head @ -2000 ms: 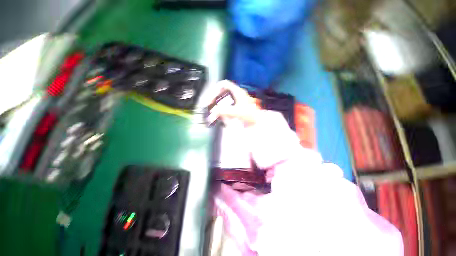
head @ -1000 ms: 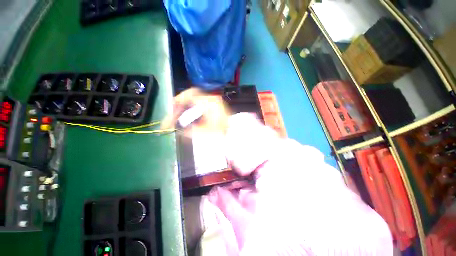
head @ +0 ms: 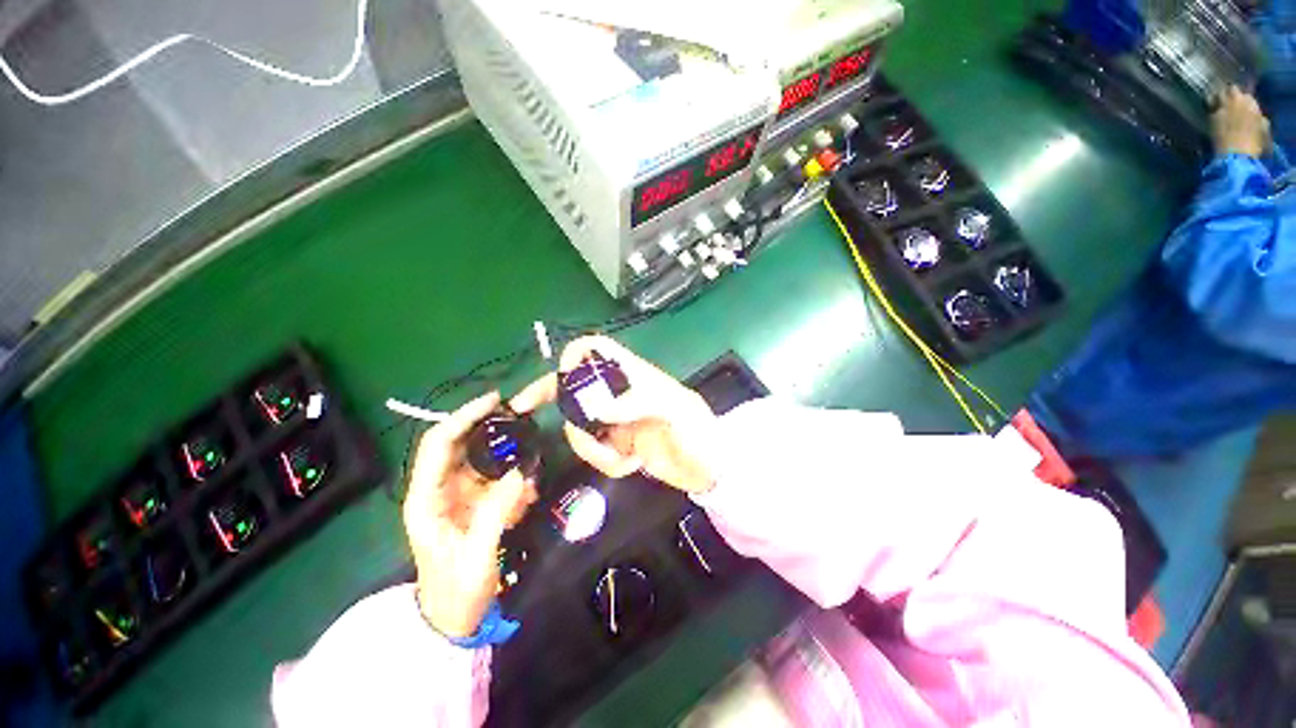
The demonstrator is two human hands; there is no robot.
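My left hand (head: 458,519), with a blue wristband (head: 490,627), holds a dark round display unit (head: 502,444) showing a small blue mark. My right hand (head: 647,420) holds a second display unit (head: 591,390) whose face reflects white. The two units are close together above the foam tray (head: 552,657) in front of me. Several units sit in that tray, one reflecting white (head: 579,514), another with a pale needle-like line (head: 621,600). My hands and sleeves hide part of the tray. Thin black leads with white tags (head: 414,410) lie just behind my hands.
A foam tray of lit units (head: 213,526) lies left. Two pale power supplies (head: 625,142) with red digits stand behind. Another filled tray (head: 945,221) is at the right, beside yellow leads (head: 898,320). A person's blue sleeve (head: 1237,256) is far right, near shelving and a red crate (head: 1042,448).
The view has swung left to the bench. My right hand has moved from the bench edge to above the front tray. My left hand now shows, holding a unit.
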